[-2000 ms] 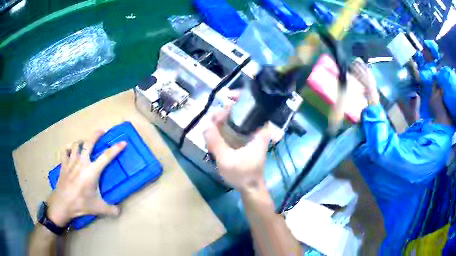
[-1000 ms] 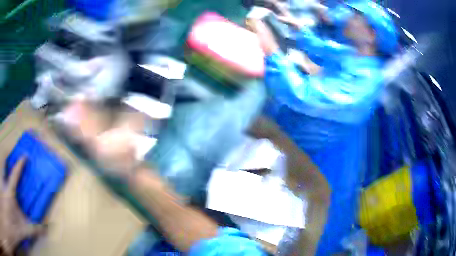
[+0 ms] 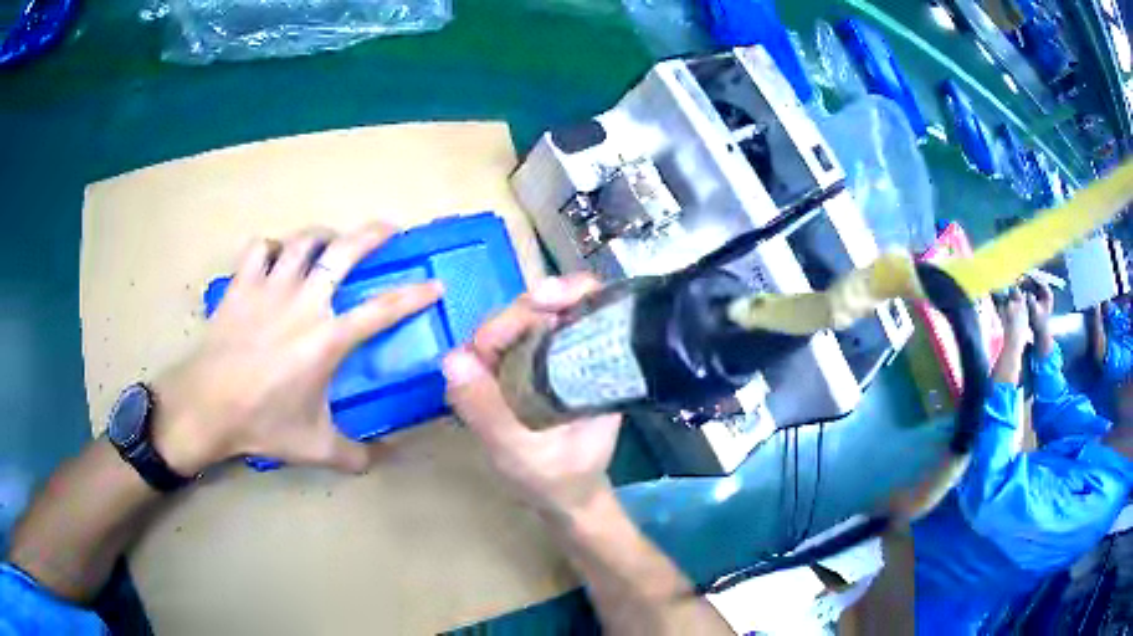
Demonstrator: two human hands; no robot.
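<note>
A blue handheld unit (image 3: 478,280) lies on the tan cardboard mat (image 3: 373,534), its recessed back panel up. My left hand (image 3: 280,342), with a black watch at the wrist, is spread over the unit's left part and holds it. My right hand (image 3: 534,435) is wrapped around the electric screwdriver (image 3: 596,360), a tan-and-black cylinder with a white label. The screwdriver is tilted, its working end towards the unit's right edge. Its tip is hidden behind my right hand, so contact with a screw cannot be seen.
Two white-grey screw feeders (image 3: 696,186) stand right of the mat. A yellow strap (image 3: 1044,236) and black cable run from the screwdriver. Clear plastic bags (image 3: 311,25) and several blue units (image 3: 882,75) lie beyond. A red-lidded tin (image 3: 950,323) and a coworker in blue (image 3: 1056,460) are at right.
The view has swung back left. My right hand, blurred near the feeders one second ago, is now at the blue unit with the screwdriver. My left hand is still on the unit.
</note>
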